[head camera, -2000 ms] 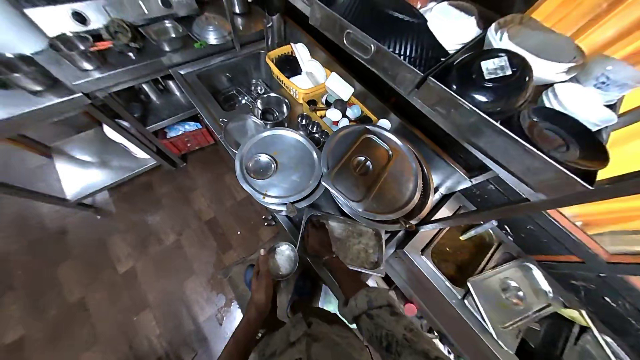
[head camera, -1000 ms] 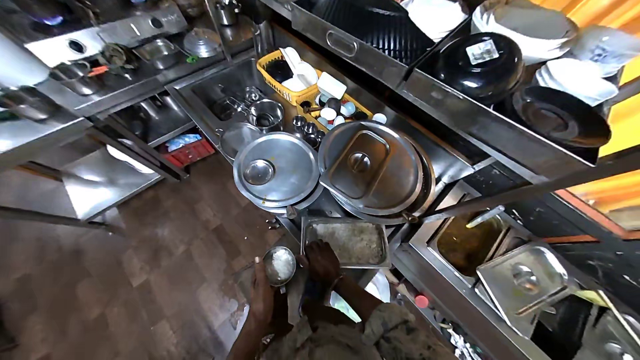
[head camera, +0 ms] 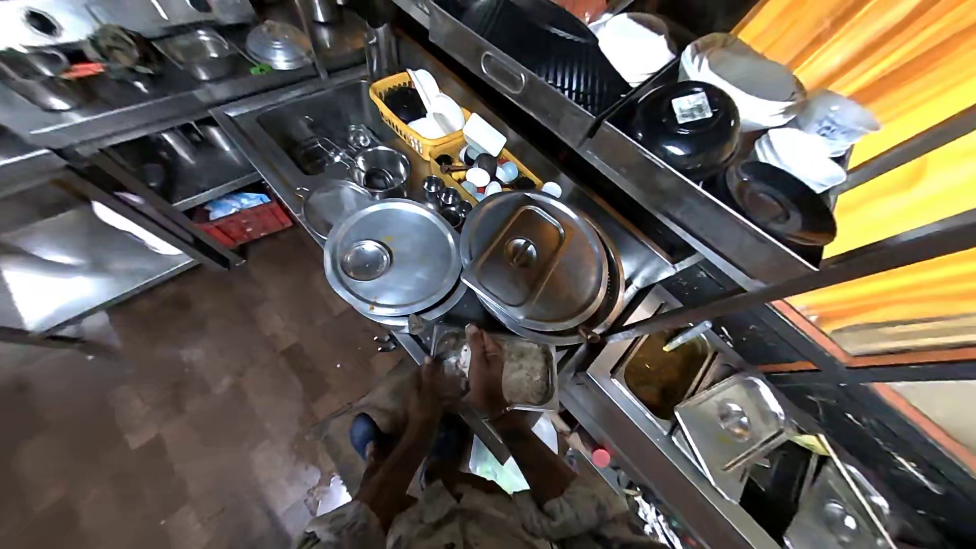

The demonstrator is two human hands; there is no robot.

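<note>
A rectangular steel pan (head camera: pixel 531 374) with a pale, grainy layer in it sits at the counter edge, below two large pots with steel lids. My left hand (head camera: pixel 431 385) holds a small steel bowl (head camera: pixel 451 366), which is over the pan's left end and has some white stuff in it. Over the middle of the pan is my right hand (head camera: pixel 486 366), close against the bowl's right side; whether it holds anything I cannot tell. The round lid (head camera: pixel 415 259) is just above the bowl, and a rectangular lid (head camera: pixel 526 255) rests on the other pot's cover.
Yellow baskets (head camera: pixel 404 126) of utensils and small containers stand behind the pots, beside a steel sink (head camera: pixel 286 141). A steel rack (head camera: pixel 648 183) with bowls overhangs the right. An open food pan (head camera: pixel 659 374) and more lids lie at lower right.
My left hand has brought the bowl from beside the counter to over the left end of the pan. The right hand, earlier at the pan's left part, is now beside the bowl.
</note>
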